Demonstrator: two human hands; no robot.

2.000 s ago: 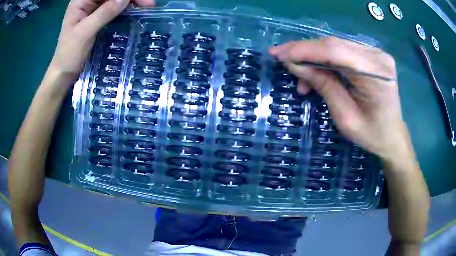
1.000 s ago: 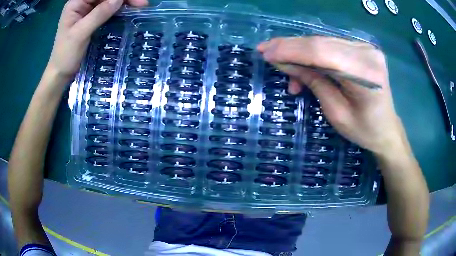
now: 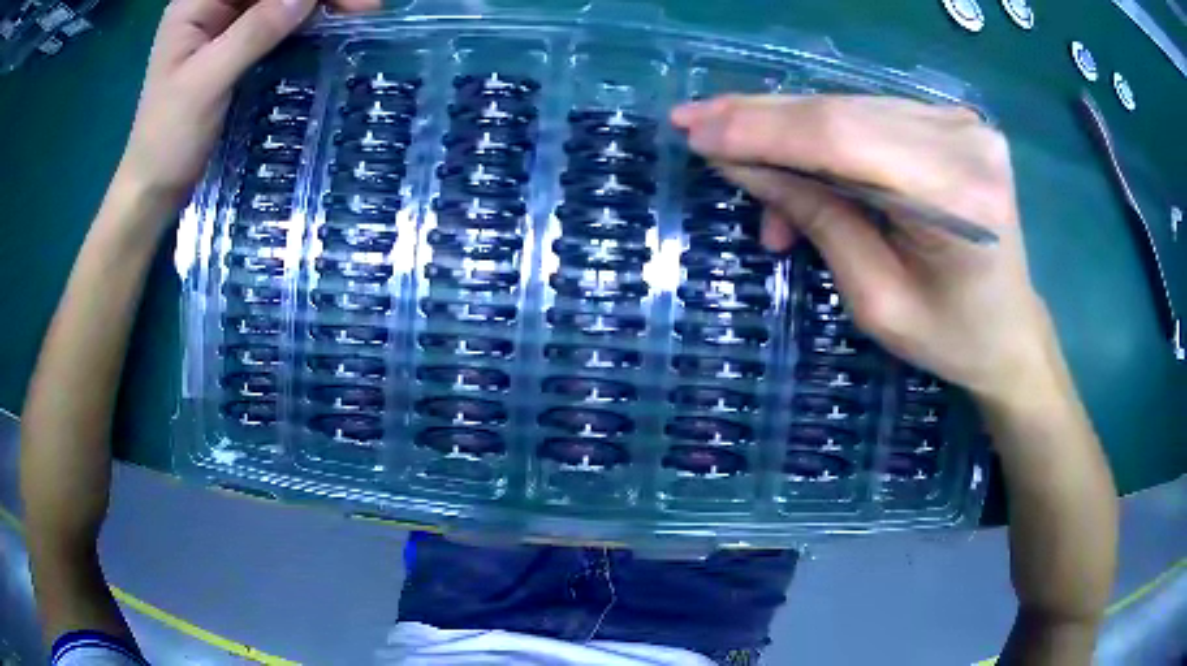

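A clear blister tray (image 3: 552, 510) lies in front of me, its near edge at the bench's front edge. Black discs, perhaps miniature speakers (image 3: 587, 420), stand on edge in rows in its channels. My left hand (image 3: 208, 78) grips the tray's upper left corner, partly cut off by the frame's top. My right hand (image 3: 885, 215) is over the upper right of the tray and holds thin grey tweezers (image 3: 931, 216) like a pen. Their tip is hard to make out near the fifth channel. The hand hides the upper parts of the right channels.
Several loose pale discs (image 3: 1084, 59) lie at the upper right of the green bench (image 3: 1054, 176). A slim dark tool (image 3: 1134, 208) lies at the right. Small cluttered parts (image 3: 50, 29) sit at the upper left. My lap shows below the bench edge.
My right hand has moved slightly left with the tweezers still in it. The tray has shifted slightly left and up. My left hand still holds its corner.
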